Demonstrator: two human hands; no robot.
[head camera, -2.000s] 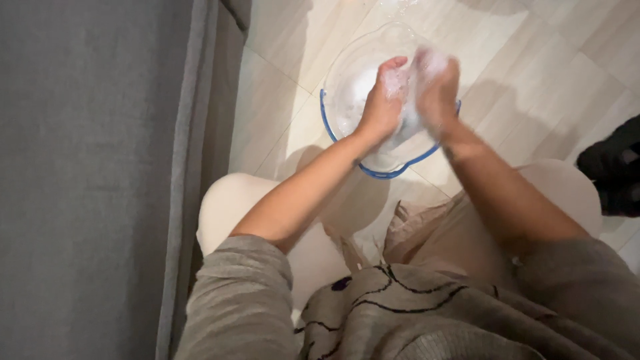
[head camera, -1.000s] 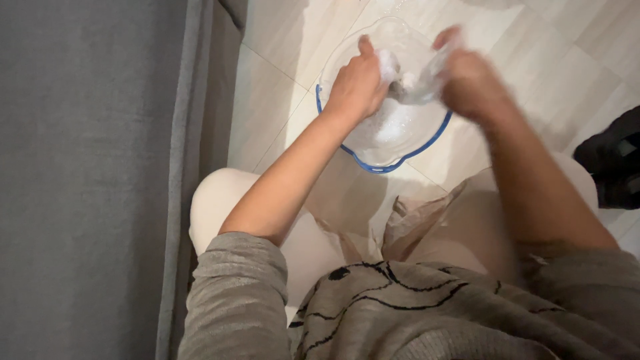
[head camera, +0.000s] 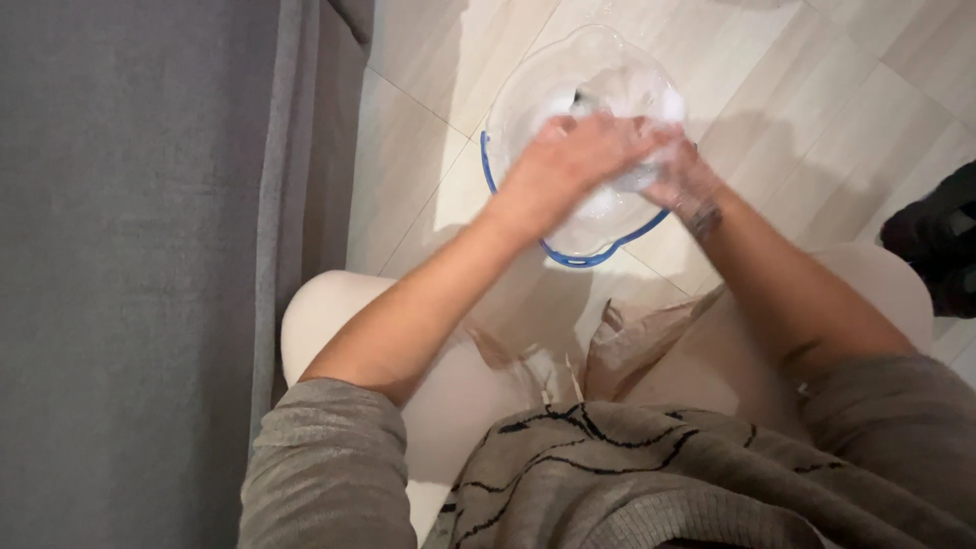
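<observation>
A clear plastic bucket (head camera: 591, 240) with a blue handle (head camera: 581, 261) stands on the floor between my knees, with white suds (head camera: 602, 202) inside. Over it my left hand (head camera: 579, 156) reaches across toward my right hand (head camera: 682, 171), and the two meet above the right part of the bucket. A wet, whitish, soapy cloth-like item (head camera: 637, 175) shows between them, blurred. My right hand is wet and foamy and seems to grip it; whether my left fingers close on it cannot be made out. A small dark patch shows above my left hand, within the bucket's outline.
A grey fabric-covered piece of furniture (head camera: 137, 267) fills the left side. Dark shoes (head camera: 942, 236) lie on the light tiled floor (head camera: 412, 152) at the far right. My bent legs flank the bucket.
One second ago my hands were apart, with whitish material between them. Now they are together, my left hand having moved right and turned over the bucket.
</observation>
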